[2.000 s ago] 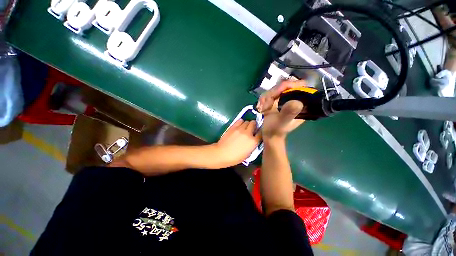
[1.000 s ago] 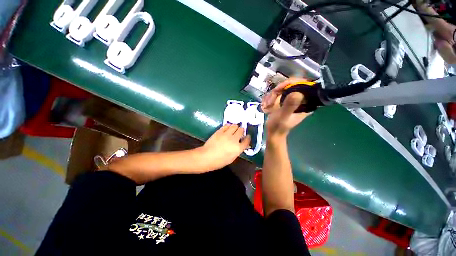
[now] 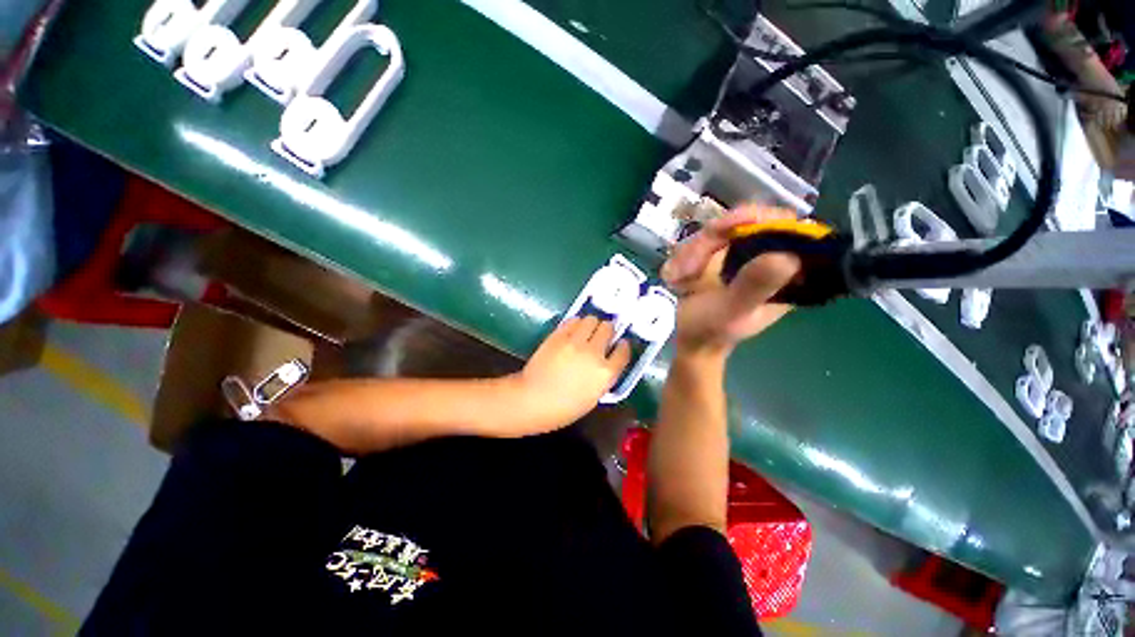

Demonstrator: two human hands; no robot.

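Note:
My left hand [image 3: 575, 376] lies over two white plastic housings [image 3: 650, 314] side by side at the bench's near edge, its fingers on them. Their round bosses point towards the feeder; the hand covers part of the loops. My right hand [image 3: 728, 299] is wrapped around the electric screwdriver [image 3: 787, 255], black with a yellow-orange band. The screwdriver lies just right of and above the housings; its tip is hidden by my fingers. The silver-grey screw feeder [image 3: 747, 168] stands directly beyond the right hand. No screw can be made out.
Several white housings [image 3: 311, 131] stand in a slanted row at upper left. More housings [image 3: 921, 230] lie beyond the white stripe. A grey bar [image 3: 1058, 259] and looping black cable [image 3: 1049, 162] cross the right. Below are a carton [image 3: 205, 361] with a housing and a red stool [image 3: 766, 548].
The two housings, largely covered two seconds ago, show their bosses more. Since one second ago they are tilted more, and the right hand with the screwdriver has shifted slightly right.

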